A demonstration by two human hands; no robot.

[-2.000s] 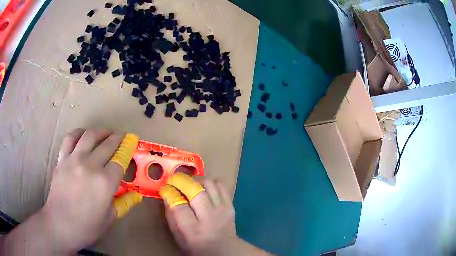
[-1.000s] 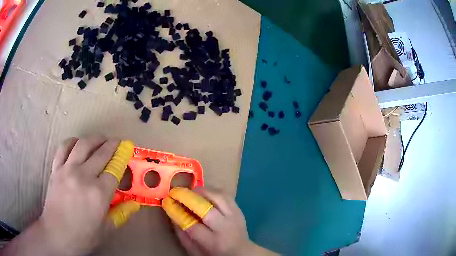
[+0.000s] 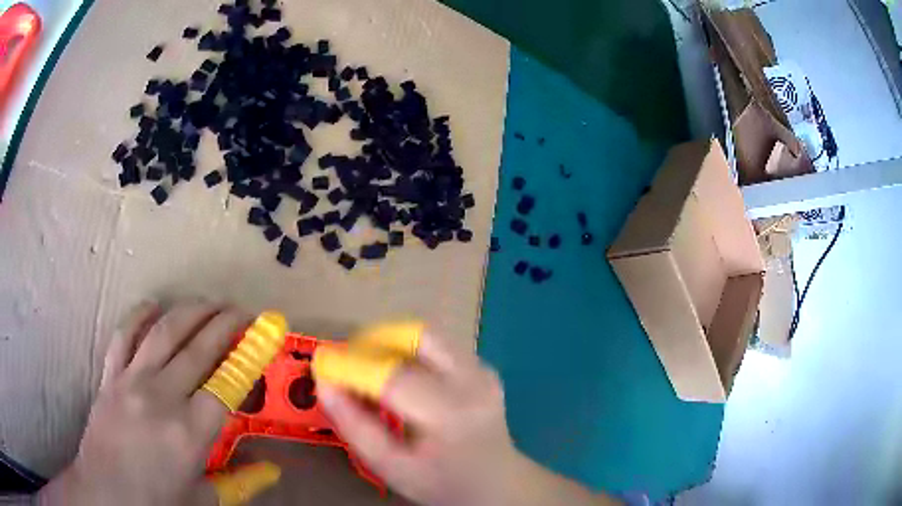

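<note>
The orange-red plastic housing (image 3: 287, 420) lies on the cardboard at the bottom, its near side raised in view with flared ends. My left hand (image 3: 158, 395) grips its left end, with yellow cots on a finger and the thumb. My right hand (image 3: 435, 405), also with yellow cots, is blurred over the housing's right half and hides much of it. Whether its fingertips hold a pad cannot be seen. A loose heap of black square pads (image 3: 262, 119) lies on the cardboard beyond the hands.
The cardboard sheet (image 3: 247, 282) ends at a green-teal surface (image 3: 564, 366) with several stray black pads (image 3: 525, 204). A small open carton (image 3: 682, 267) is tilted at the right. Orange-red parts (image 3: 15, 44) show at the top left. A pale frame (image 3: 831, 188) is at the far right.
The housing has turned so its near side shows more. My right hand has moved from its near edge up over its right half. The view has shifted slightly.
</note>
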